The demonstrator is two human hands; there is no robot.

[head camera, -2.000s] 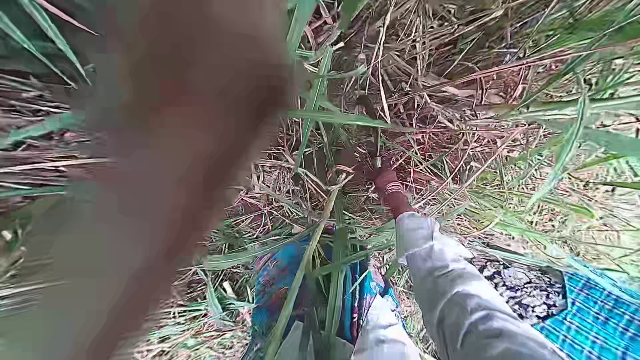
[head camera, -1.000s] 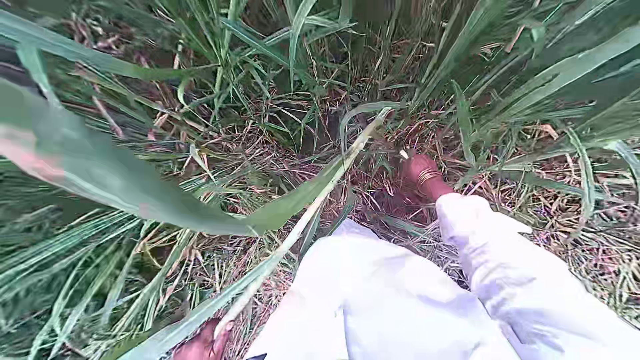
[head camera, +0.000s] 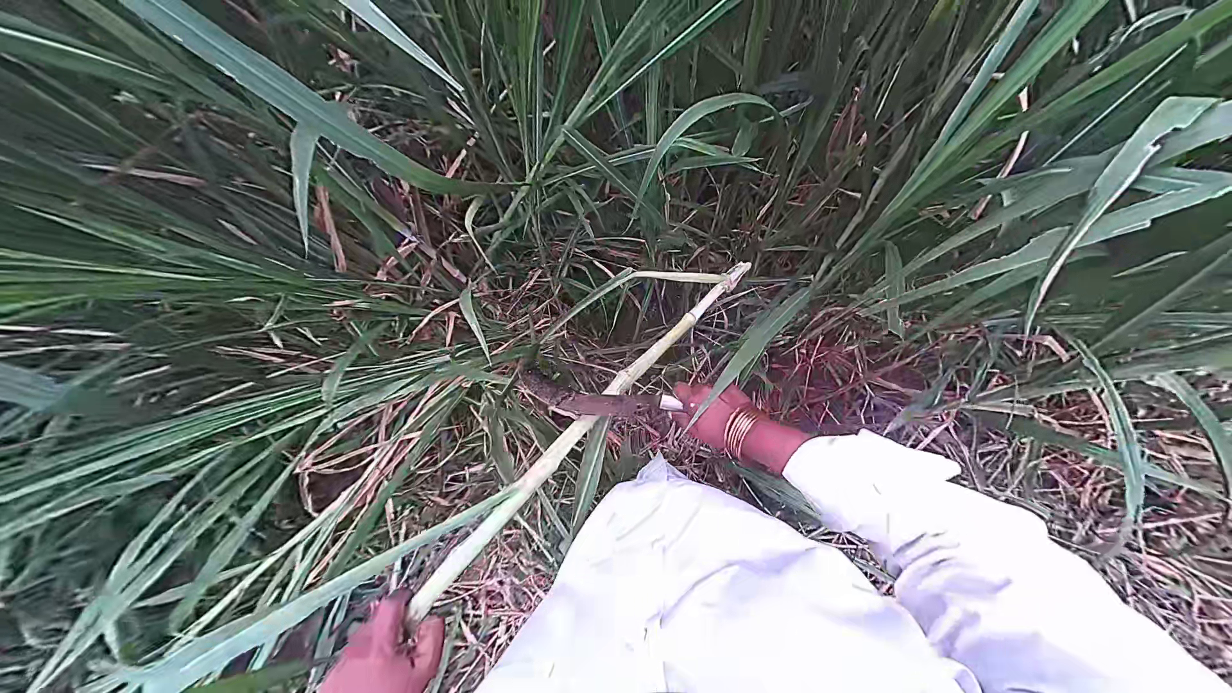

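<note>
My left hand, low in the view, grips the lower end of a pale green cane stalk. The stalk slants up and right, its cut-looking tip near the middle of the view. My right hand, with bangles at the wrist, is closed around the light handle of a curved blade, a sickle or similar knife. The dark blade points left and crosses the stalk around its middle; whether the two touch, I cannot tell. Long leaves trail from the stalk near my left hand.
Tall green grass-like plants stand ahead and to both sides. Dry stems and litter cover the ground. Long blades of leaf hang close to my right hand. White cloth of my clothing fills the lower middle.
The long leaf that crossed the left side a second ago has dropped away. The blade now shows across the stalk. The view has shifted from where it was two seconds ago.
</note>
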